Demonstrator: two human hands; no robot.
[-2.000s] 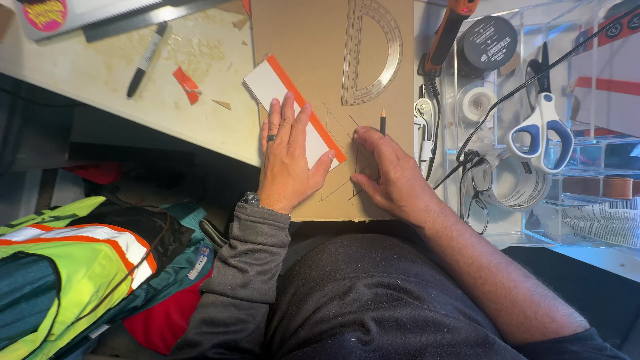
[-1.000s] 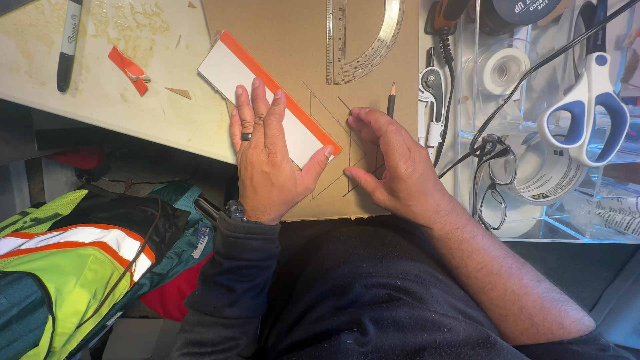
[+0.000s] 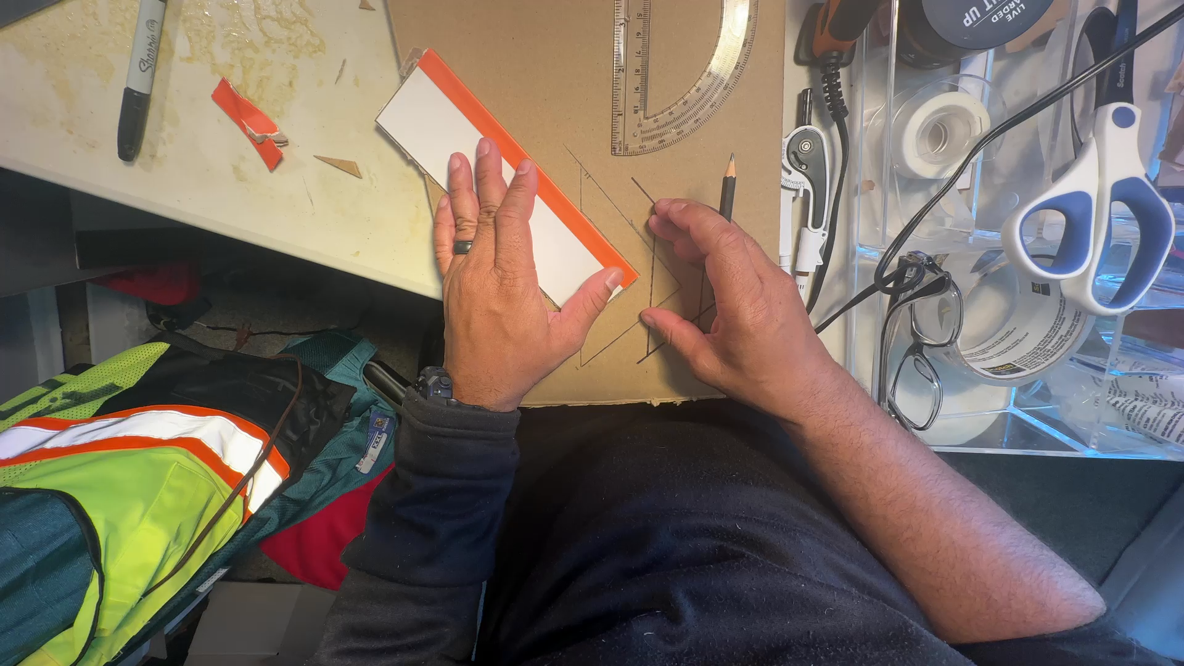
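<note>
A white card strip with an orange edge (image 3: 481,139) lies slantwise on a sheet of brown cardboard (image 3: 518,28). My left hand (image 3: 504,268) rests flat on the strip, fingers extended, thumb near its lower right corner. Drawn pencil lines form triangles on the cardboard between my hands. My right hand (image 3: 731,296) lies over the right part of these lines, thumb and fingers apart; whether anything is under its palm is hidden. Just above it a dark pencil (image 3: 728,190) points away from me, its lower end out of sight. A clear plastic protractor (image 3: 631,92) lies farther up the cardboard.
A black marker (image 3: 139,92), a torn orange scrap (image 3: 248,125) and a small cardboard offcut (image 3: 339,166) lie left. On the right are a white and black folding tool (image 3: 807,185), a cable (image 3: 980,153), scissors (image 3: 1091,213), eyeglasses (image 3: 916,342), tape rolls (image 3: 942,134) and a clear organizer (image 3: 874,217).
The view has moved closer to the work surface. Both hands keep about the same places on the strip and the cardboard.
</note>
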